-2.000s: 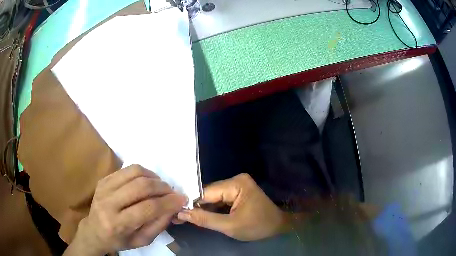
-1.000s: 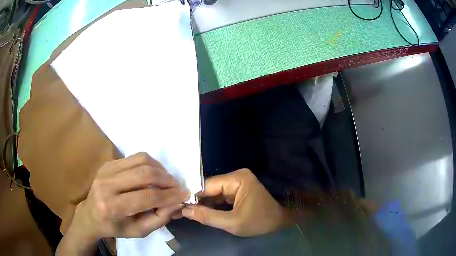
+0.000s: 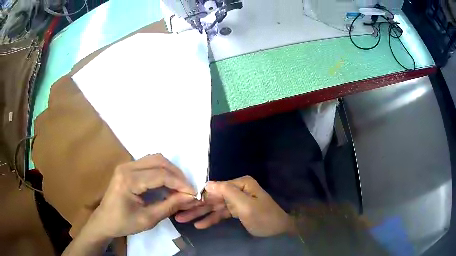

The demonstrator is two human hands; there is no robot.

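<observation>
The white lining piece (image 3: 155, 95) lies over a brown bag panel (image 3: 80, 145). Its upper end is at the presser foot area (image 3: 200, 25) of the sewing machine, and its right edge runs down to my hands. My left hand (image 3: 142, 197) pinches the lining's edge between thumb and fingers. My right hand (image 3: 245, 202) pinches the same edge from the right, thumb on top and other fingers curled below. The fingertips of both hands meet at the edge and partly hide it. A lower part of the white piece hangs below my left hand.
The pale green table (image 3: 280, 75) has a red front edge (image 3: 320, 96). A metal side table (image 3: 405, 150) stands at right. Black cables (image 3: 367, 45) loop at the machine's right end. Brown pieces (image 3: 15, 110) with a thin strap lie at far left. Dark clothing shows below the table edge.
The view has tipped up, showing more of the machine. My right thumb has moved up onto the edge, with its fingers now below. My left hand's pinch has tightened at the edge.
</observation>
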